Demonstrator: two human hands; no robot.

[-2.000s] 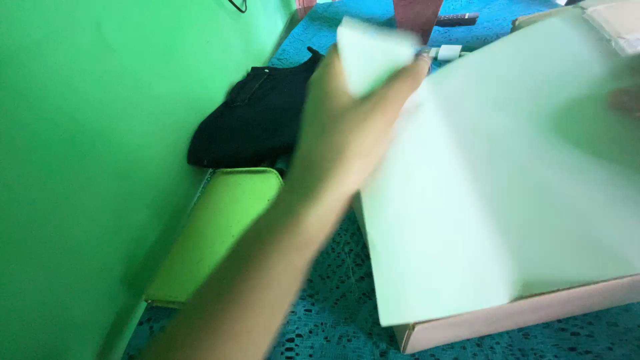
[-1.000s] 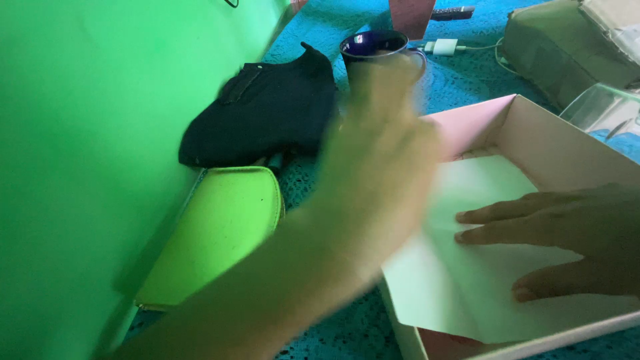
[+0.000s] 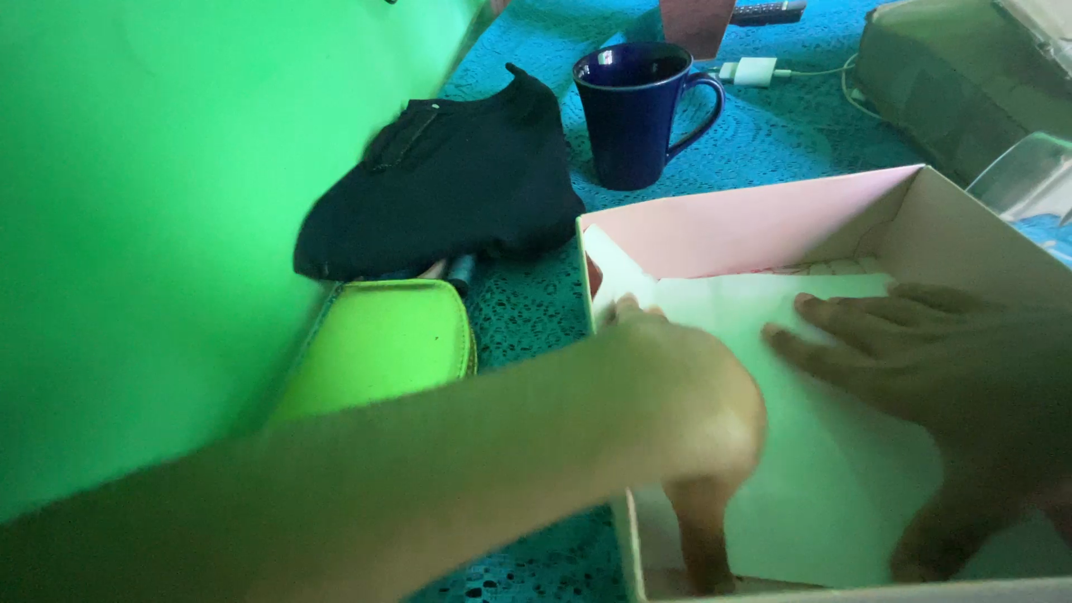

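Observation:
A sheet of white paper [image 3: 804, 452] lies inside an open pale pink cardboard box [image 3: 770, 219], its left edge bent up against the box's left wall. My left hand [image 3: 695, 394] reaches over that wall, fingertips at the bent edge and thumb down inside the box near its front; it presses the paper and grips nothing that I can see. My right hand [image 3: 938, 377] rests flat on the paper at the right, fingers spread.
Behind the box stands a dark blue mug [image 3: 628, 117]. A black cloth item [image 3: 452, 184] and a lime-green zip case [image 3: 394, 335] lie beside the green wall. A white charger plug [image 3: 754, 72], a remote control [image 3: 767, 12] and a brown package [image 3: 946, 75] are farther back.
Two seconds ago my left hand held up the paper's edge above the box; now the paper lies inside. My left hand has come down from in front of the mug to the box's left wall.

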